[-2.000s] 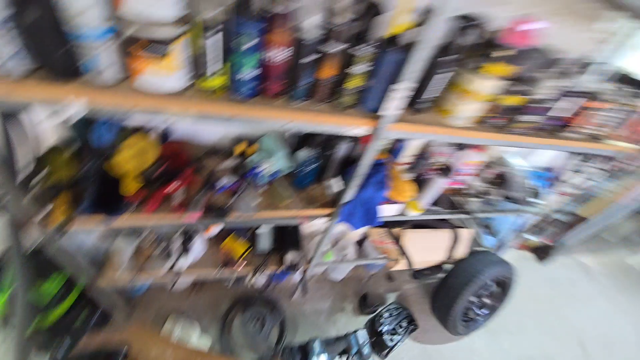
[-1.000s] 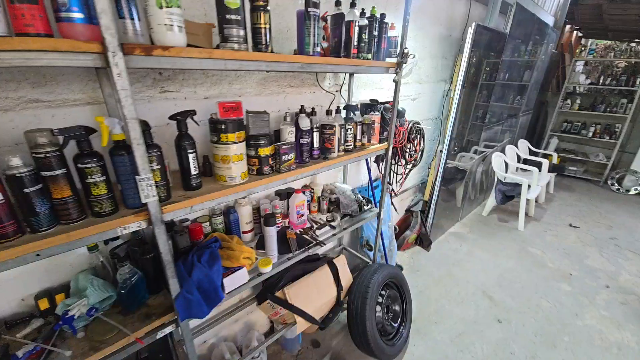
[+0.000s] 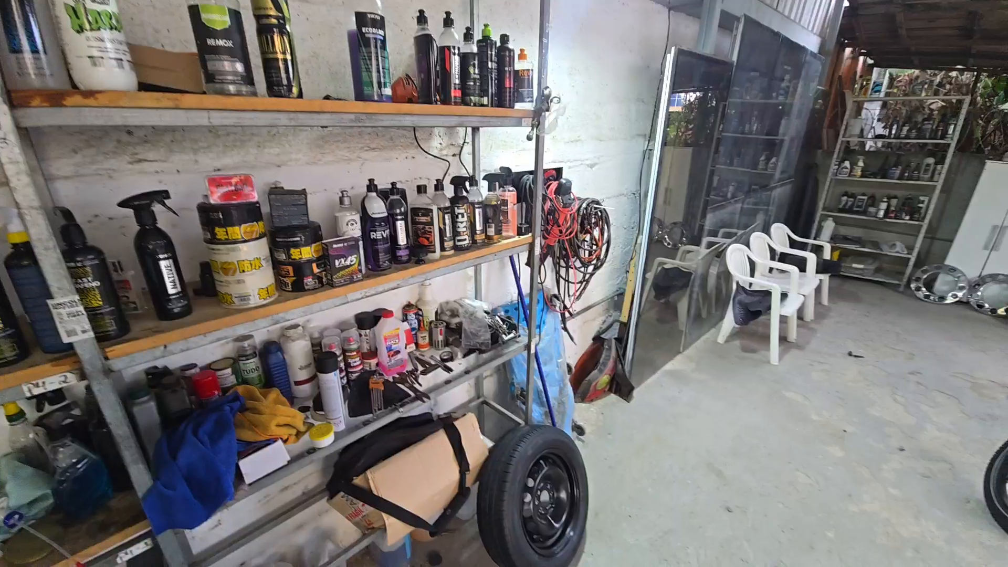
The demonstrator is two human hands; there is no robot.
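Note:
Neither my left hand nor my right hand is in view. A metal shelving rack with wooden boards [image 3: 315,295] fills the left side. On its middle board are a black spray bottle [image 3: 161,256], stacked round tins [image 3: 239,256] and several dark bottles [image 3: 376,228]. Lower down, a blue cloth [image 3: 191,465] hangs over the shelf edge beside an orange-yellow cloth [image 3: 266,415]. Spray cans and a pink bottle [image 3: 391,344] stand near them, with pliers-like hand tools [image 3: 409,379] lying alongside. Cardboard [image 3: 425,472] with a black strap around it rests at the rack's bottom.
A car wheel with tyre [image 3: 534,498] stands upright at the rack's lower right corner. Coiled cables [image 3: 579,236] hang on the wall. Farther off are glass panels [image 3: 728,181], white plastic chairs [image 3: 776,276], another stocked shelf [image 3: 890,185] and metal wheel rims [image 3: 939,283] on the concrete floor.
The view has swung widely from a blurred look along the shelves and now takes in more of the floor, chairs and far shelf. No hand shows in any frame.

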